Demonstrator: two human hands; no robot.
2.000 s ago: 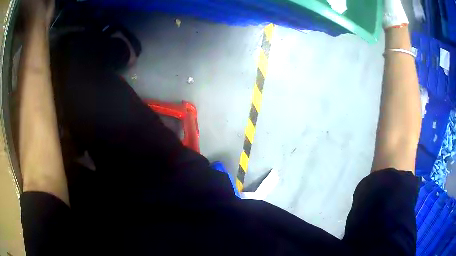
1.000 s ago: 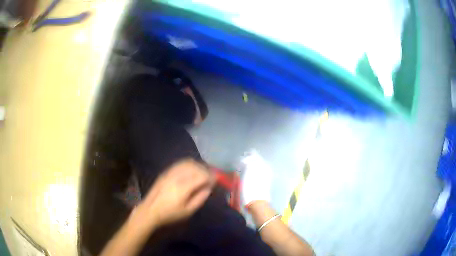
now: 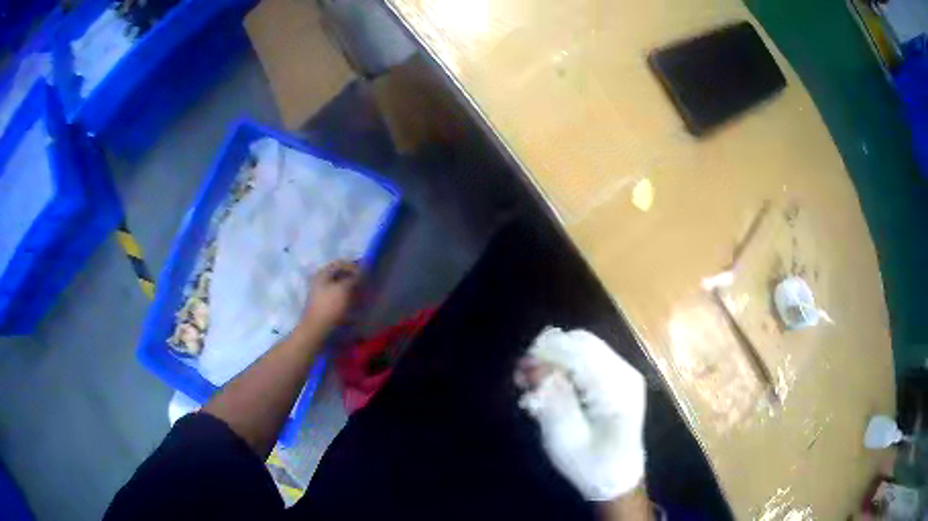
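Observation:
A blue crate point(image 3: 383, 219) stands low at the left, lined with a white sheet point(image 3: 295, 229). Small cream parts point(image 3: 191, 331) lie in a row along its left side. My left hand point(image 3: 331, 295) is bare and reaches over the crate's right side; its fingers are blurred, and whether it holds anything cannot be told. My right hand point(image 3: 590, 412), in a white knitted glove, is curled in front of my dark clothing, left of the bench edge. Bare fingertips show at its left; its palm is hidden.
The tan bench point(image 3: 611, 132) curves along the right. On it are a flat black rectangle point(image 3: 717, 76), a small white cup point(image 3: 794, 303), a pale yellow piece point(image 3: 642, 193) and a white bottle point(image 3: 883, 432). Blue crates point(image 3: 76, 219) stand at upper left. A red object point(image 3: 371, 361) is beside the lined crate.
The view has swung from the floor and green tray to the lined blue crate and bench. My hands, close together a second ago, are now apart, the left one over the crate.

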